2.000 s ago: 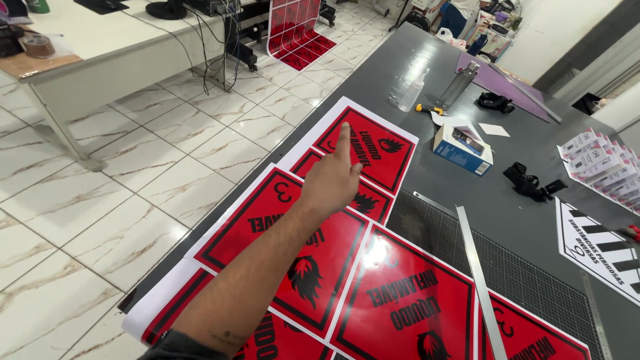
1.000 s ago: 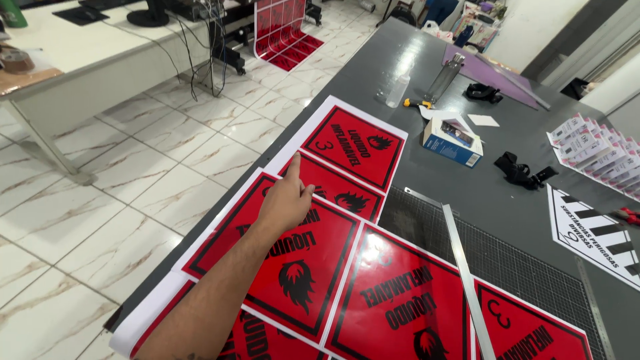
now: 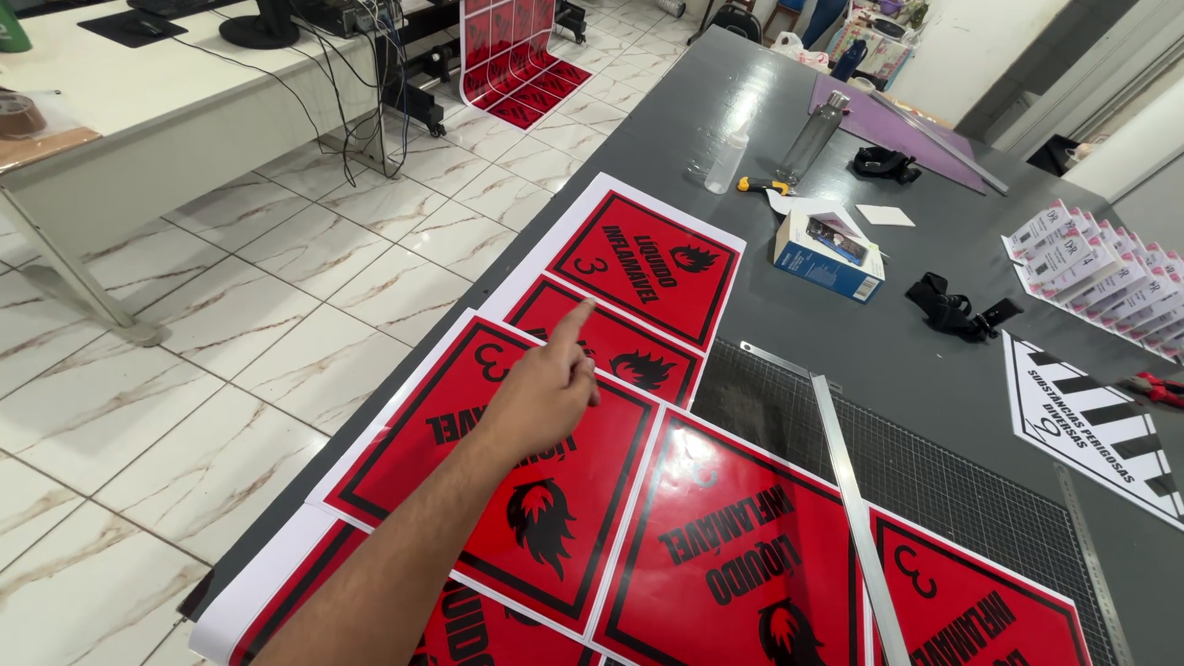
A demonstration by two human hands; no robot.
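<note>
One of my hands, which looks like my left hand (image 3: pixel 546 393), reaches in from the bottom with its index finger extended over the red printed hazard sheets. Nothing is in it; the other fingers are curled. Its fingertip is over the border between two labels of the farther sheet (image 3: pixel 647 264). Beneath the wrist lies a nearer red sheet (image 3: pixel 731 518) with black flame symbols, overlapping the farther one. A metal straightedge (image 3: pixel 856 504) rests across the red print and a dark gridded cutting mat (image 3: pixel 962 490). My right hand is out of view.
On the grey table (image 3: pixel 684 120) stand a plastic squeeze bottle (image 3: pixel 728 159), a glass bottle (image 3: pixel 814 134) and a blue-white box (image 3: pixel 826 259). A yellow-handled cutter (image 3: pixel 763 186), black straps (image 3: pixel 957 310), a striped hazard sign (image 3: pixel 1091 425) and stacked printed cards (image 3: pixel 1101 268) lie around.
My visible hand has drawn back from the farther label toward the nearer sheet, its index finger still extended. The sheets and straightedge keep their places.
</note>
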